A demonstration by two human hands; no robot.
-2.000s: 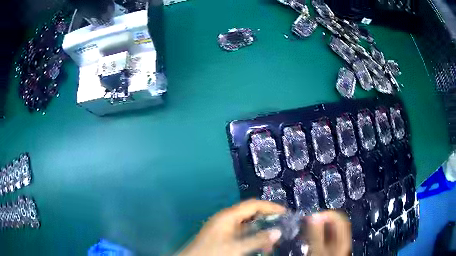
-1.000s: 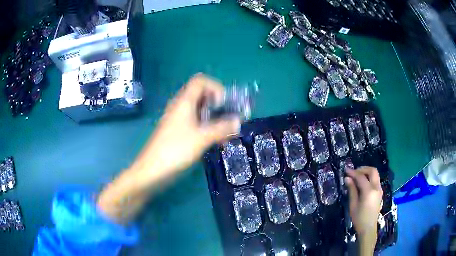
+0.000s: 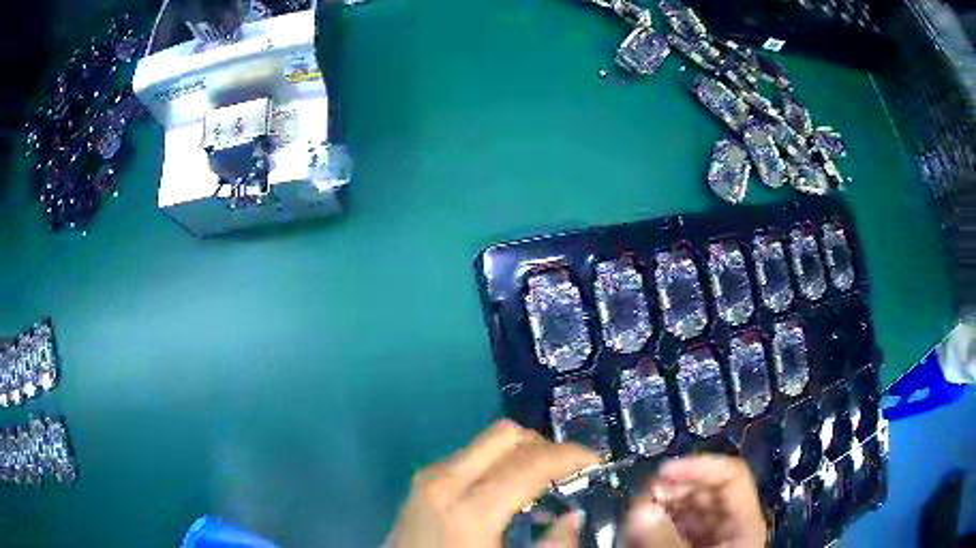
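Note:
A black blister tray [image 3: 573, 244] holds oblong silvery-grey circuit-board modules [image 3: 558, 319]. The back row is filled and several modules sit in the second row; pockets at the front right show bare. My left hand [image 3: 487, 492] is at the tray's front left edge, fingers curled round a circuit-board module [image 3: 586, 484], which is partly hidden and blurred. My right hand [image 3: 696, 503] is just right of it over the tray, with its fingertips at the module's right end. Whether it holds a small part cannot be seen.
A white screw feeder [image 3: 252, 150] stands at the back left, with dark round wired components [image 3: 80, 150] heaped beyond it. Loose modules [image 3: 765, 155] lie in a pile behind the tray. Silvery board strips [image 3: 32, 450] are at the left edge.
My left hand has come back from behind the tray with a module. My right hand has left the second row, where another module now sits, and moved left towards my left hand.

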